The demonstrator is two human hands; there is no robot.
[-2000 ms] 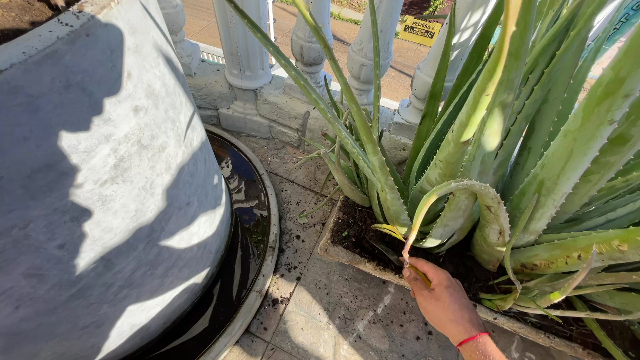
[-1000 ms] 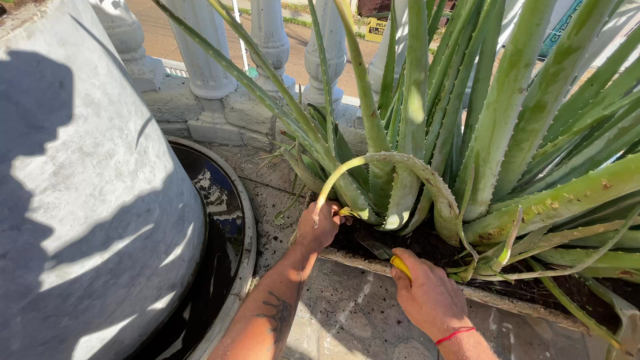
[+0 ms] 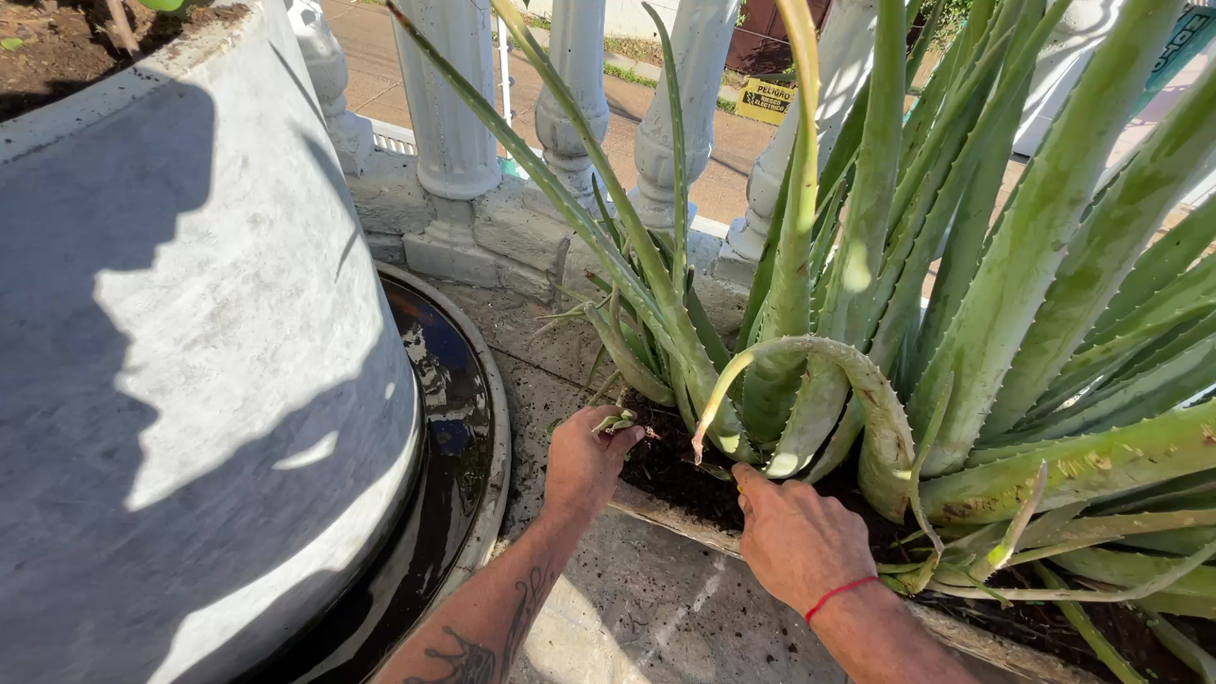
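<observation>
My left hand (image 3: 587,456) pinches a small green plant piece (image 3: 616,421) over the left end of the planter, above the soil (image 3: 679,475). To its right, my right hand (image 3: 803,527), with a red string at the wrist, is closed around a tool with a yellow handle, of which only a sliver shows; part of its blade (image 3: 712,469) is visible at the soil. Just above both hands, a drooping aloe leaf (image 3: 807,344) arches down to a dry brown tip. The large aloe plant (image 3: 788,285) stands behind my right hand.
A big grey pot (image 3: 237,351) fills the left side, standing in a round basin (image 3: 499,456) of dark water. A white balustrade (image 3: 446,104) on a low block wall runs behind. The planter's rim (image 3: 665,524) crosses in front, with spiny leaves (image 3: 1092,456) spreading to the right.
My left hand, out of view two seconds ago, came in near the drooping leaf and has since moved left, now with a plant piece. The yellow-handled tool is more hidden by my right hand.
</observation>
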